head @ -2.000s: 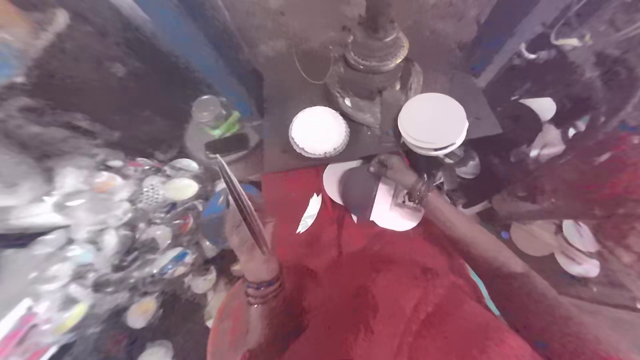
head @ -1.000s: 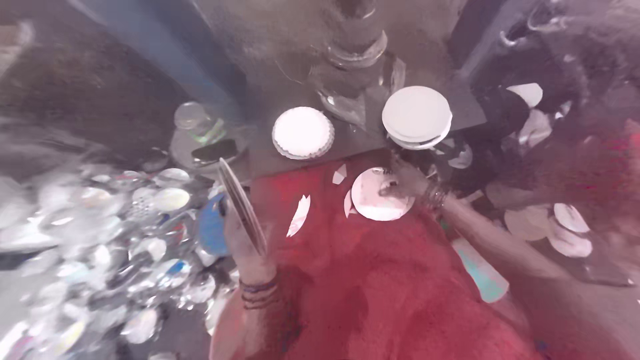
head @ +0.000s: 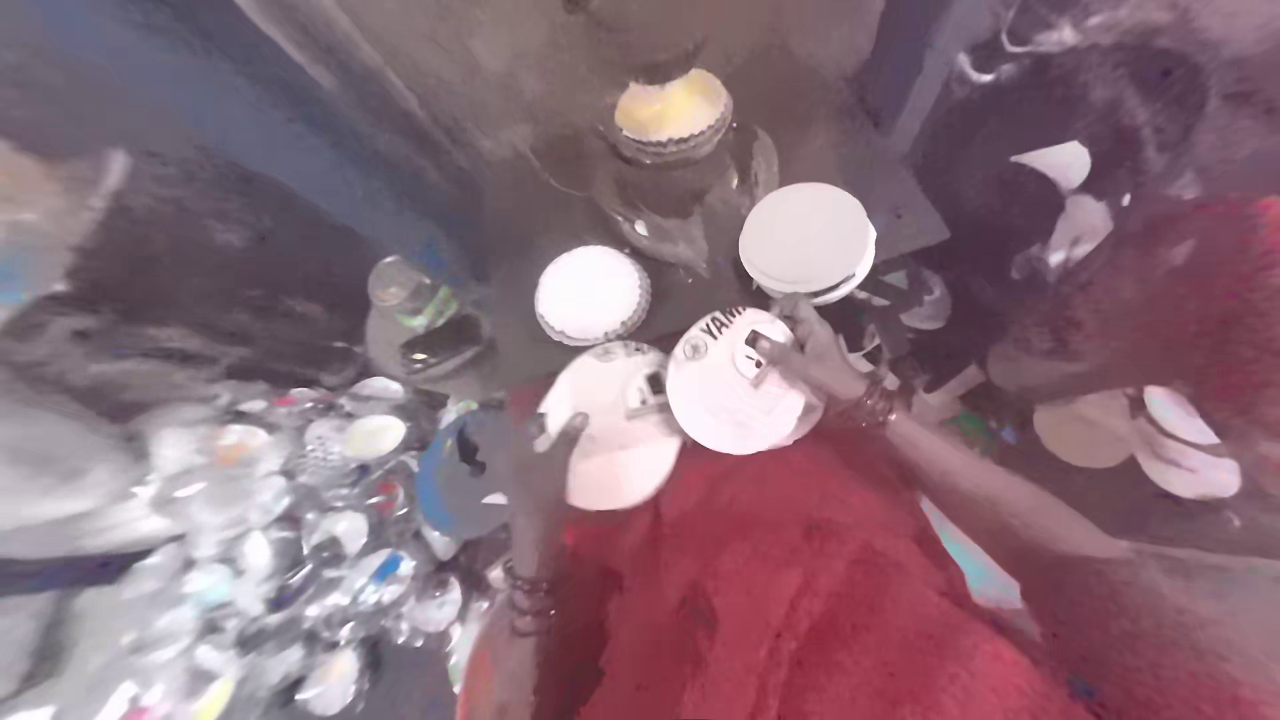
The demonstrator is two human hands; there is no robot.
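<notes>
My left hand (head: 548,450) grips the left edge of a round whitish disc (head: 615,455), which now faces up and has a small dark slot near its upper right. My right hand (head: 815,350) holds another round white disc (head: 730,415) with dark printed lettering, thumb on its face and fingers behind the rim. The two discs meet or overlap slightly at their edges. Just above them lies a white disc with a scalloped rim (head: 592,294); a stack of plain white discs (head: 808,240) stands up and to the right of it. Red cloth (head: 760,580) covers my lap beneath both hands.
A machine part carrying a scalloped, yellowish-lit cup (head: 672,108) stands at the top centre. At left are a clear jar (head: 400,285), a blue-rimmed round object (head: 440,480) and a heap of shiny scrap pieces (head: 300,510). More discs (head: 1085,428) and white scraps (head: 1085,220) lie at right.
The disc in my left hand was seen edge-on and now shows its face, closer to my right hand. My right hand has lifted a disc from the red cloth. The yellowish cup now shows on the machine.
</notes>
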